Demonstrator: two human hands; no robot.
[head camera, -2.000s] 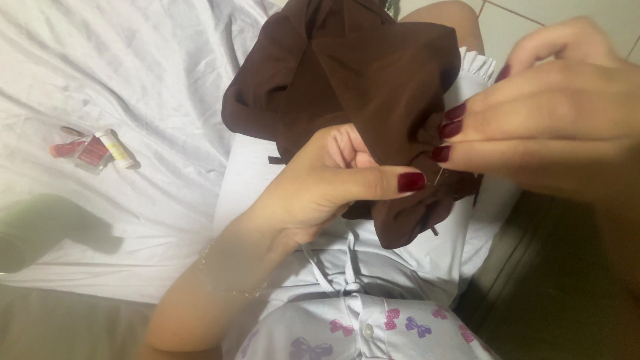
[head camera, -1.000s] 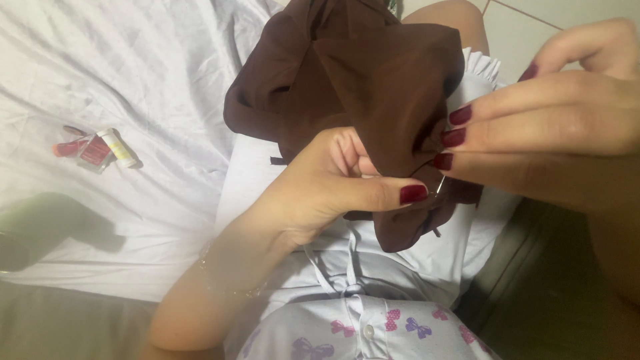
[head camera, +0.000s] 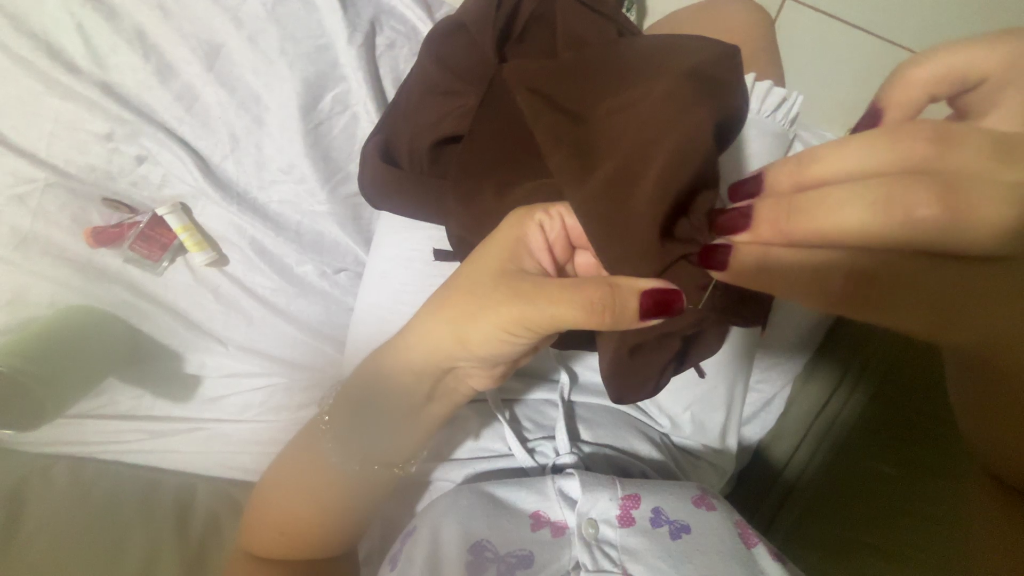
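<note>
A dark brown fabric piece (head camera: 632, 136) lies bunched across my lap, over white clothing. My left hand (head camera: 552, 288) holds its lower edge between the thumb, which is on top, and fingers partly hidden by the cloth. A thin sewing needle (head camera: 706, 294) shows between my left thumb tip and the fingertips of my right hand (head camera: 848, 208). Those right fingertips press on the cloth edge, close to the needle's upper part; the right thumb cannot be told clearly. A short dark strand stands at the fold by the right fingertips.
On the white sheet (head camera: 240, 104) at the left lie a small white tube with a yellow label (head camera: 190, 234), a clear case with red contents (head camera: 154, 242) and a red item (head camera: 112, 232). A blurred green object (head camera: 64, 360) is at the left edge. Floor tiles (head camera: 848, 48) show at top right.
Between two and one seconds ago my right hand shifted slightly, and more of the needle came into view. My left hand has kept its hold on the cloth.
</note>
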